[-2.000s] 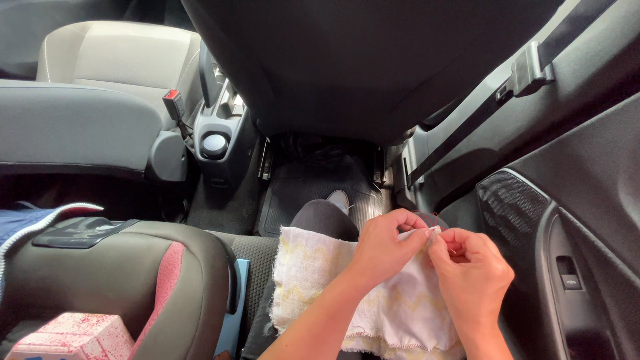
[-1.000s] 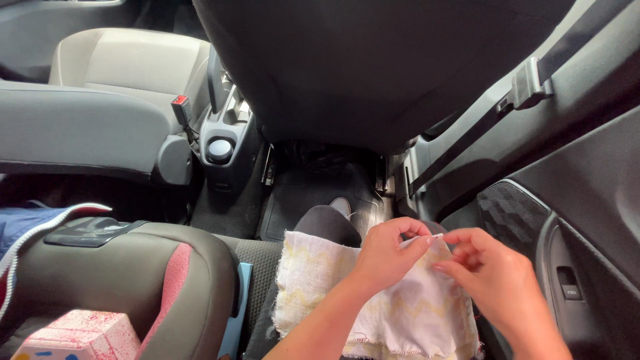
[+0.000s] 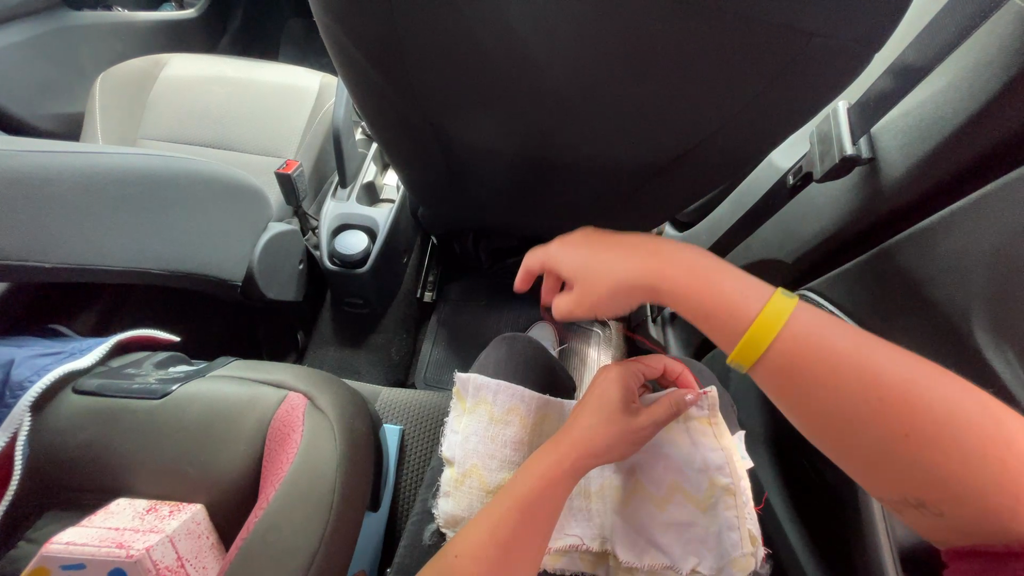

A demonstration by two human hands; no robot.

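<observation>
A white cloth (image 3: 680, 496) with pale yellow zigzags and frayed edges lies over my lap. My left hand (image 3: 632, 408) pinches its upper right corner between thumb and fingers, where a bit of red thread shows. My right hand (image 3: 592, 272), a yellow band (image 3: 762, 330) on its forearm, is raised above and beyond the cloth, fingers curled. A thin red thread (image 3: 644, 342) runs between the hands. Whether a needle is between the right fingertips cannot be made out.
A dark front seat back (image 3: 592, 104) rises close ahead. To the left are a child seat (image 3: 200, 448) with a speckled box (image 3: 132, 536) in it, and the center console (image 3: 360, 216). A seat belt buckle (image 3: 290, 180) stands beside it. The door panel (image 3: 944, 296) borders the right side.
My right hand has left the cloth's corner and moved up and forward, beyond my left hand. The left hand still pinches the cloth at its corner.
</observation>
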